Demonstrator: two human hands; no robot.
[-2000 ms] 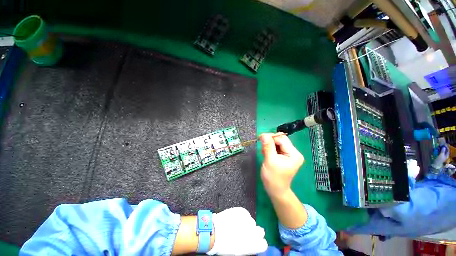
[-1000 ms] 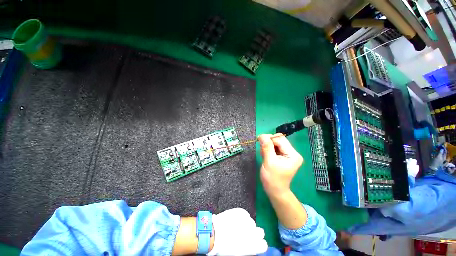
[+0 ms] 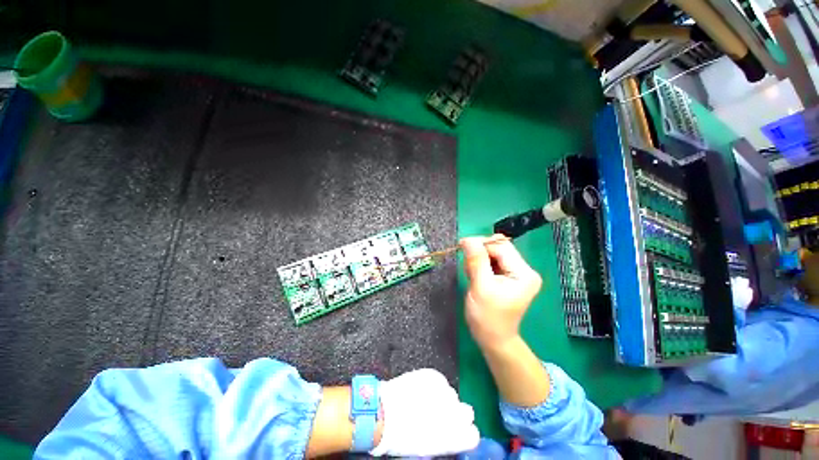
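Observation:
A green PCB panel (image 3: pixel 355 273) of several small boards lies tilted on the black mat (image 3: pixel 269 171). My right hand (image 3: pixel 501 286), bare, pinches a thin orange-brown applicator stick (image 3: pixel 444 254) between thumb and fingers. The stick points left and its tip is over the middle-right part of the panel; whether it touches cannot be told. My left hand (image 3: pixel 426 415), in a white glove with a light blue wrist strap (image 3: pixel 365 411), rests below the panel near the bottom edge, apart from it. Its fingers are curled or hidden; whether it holds anything cannot be told.
A green cup (image 3: pixel 61 79) stands at the far left mat corner. Two darker PCB panels (image 3: pixel 458 85) lie beyond the mat. A black flashlight (image 3: pixel 542 214) lies across a slotted black rack (image 3: pixel 579 269), beside a blue-edged board rack (image 3: pixel 629 243). A person's blue sleeve (image 3: pixel 759 359) shows far right.
The view has shifted slightly. The stick tip has moved slightly right along the panel. The left hand has barely moved.

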